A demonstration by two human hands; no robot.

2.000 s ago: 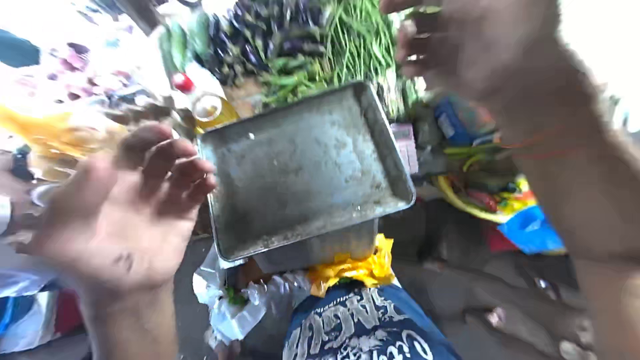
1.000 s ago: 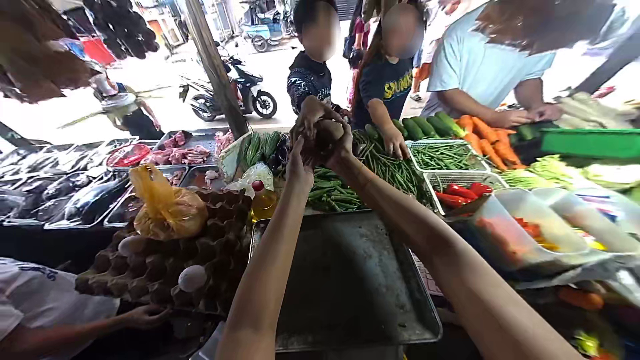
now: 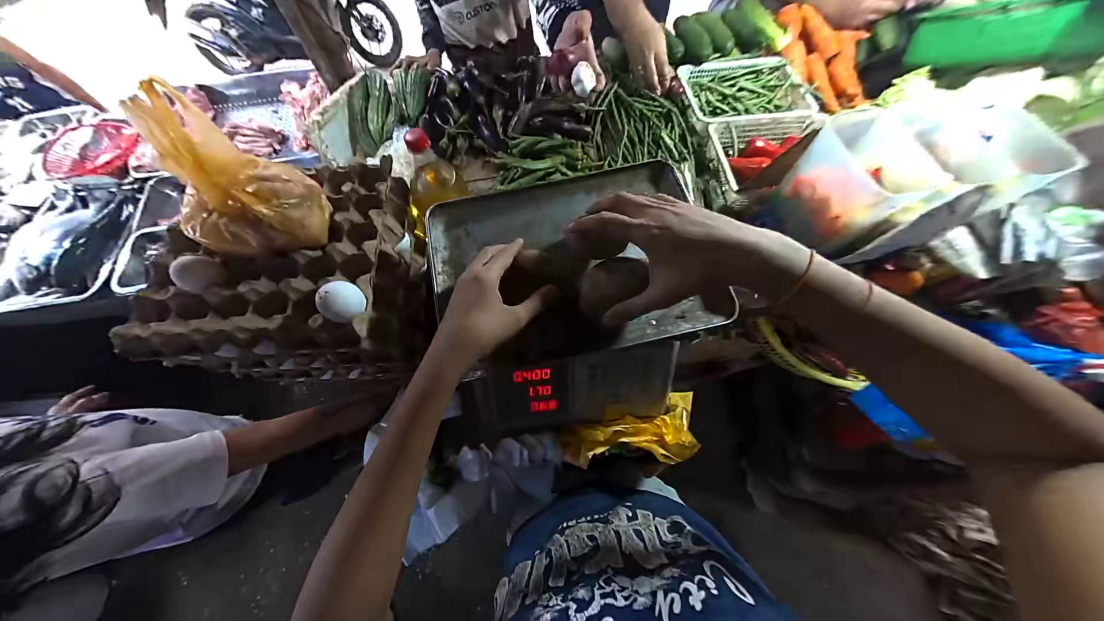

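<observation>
A metal tray [image 3: 483, 216] lies on top of a digital scale [image 3: 621, 384] whose red display is lit. Brown, rounded produce [image 3: 614, 285], too dark to name, sits on the tray between my hands. At its left side is my left hand [image 3: 493, 302], fingers curved and thumb apart. My right hand [image 3: 651, 250] arches over its right side, palm down. Whether either hand still grips the produce cannot be told. An oil bottle with a red cap [image 3: 431, 181] stands just behind the tray's left corner.
Stacked egg trays [image 3: 259, 306] with eggs and a yellow plastic bag [image 3: 250, 203] stand left. Eggplants [image 3: 483, 108], string beans [image 3: 638, 125] and carrots [image 3: 819, 52] lie beyond. Another person's hand [image 3: 647, 52] reaches in at the back. Plastic bins [image 3: 906, 164] stand right.
Both hands have come down, with the brown produce, from above the vegetables to the metal tray. The scale's lit display now shows. The view has tilted downward.
</observation>
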